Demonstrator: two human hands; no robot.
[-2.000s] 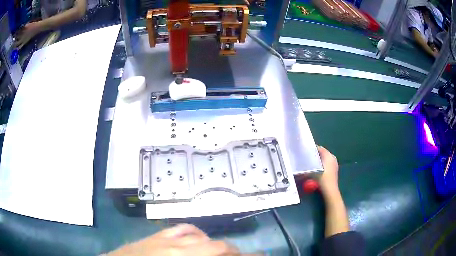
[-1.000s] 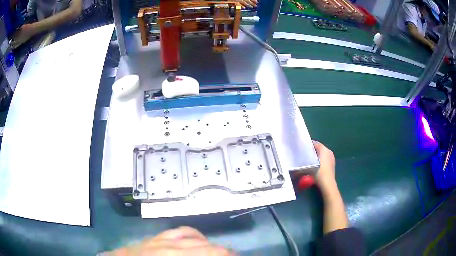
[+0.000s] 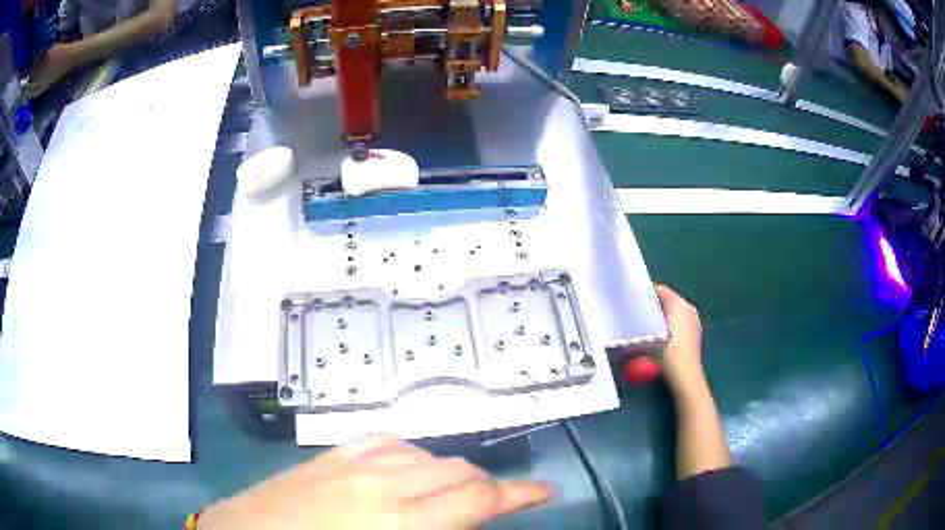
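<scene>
The silver fixture (image 3: pixel 432 336) is empty, its three shallow pockets and screws showing. It sits on a pale plate at the front of the silver machine (image 3: pixel 591 259). Behind it are the blue bar (image 3: pixel 456 201) with a rounded white pad (image 3: pixel 379 172) and the upright red column (image 3: pixel 355 83). My left hand (image 3: pixel 363 489) is just in front of the fixture, palm down, fingers pointing right, holding nothing. My right hand (image 3: pixel 679 331) is at the machine's front right corner beside the red button (image 3: pixel 641 369); its fingertips are hidden by the machine's side.
A large white sheet (image 3: pixel 109 259) lies left of the machine. A thin silver tool (image 3: pixel 518 434) and a grey cable (image 3: pixel 593 476) are in front. White strips (image 3: pixel 741 201) run right on the green bench, with a dark shroud (image 3: pixel 651 99) behind. Other people's arms show at the upper left and right.
My left hand has spread, with a finger now pointing out to the right. My right hand stays at the machine's corner. The dark shroud at the back right has shifted along the strips. The view moved slightly.
</scene>
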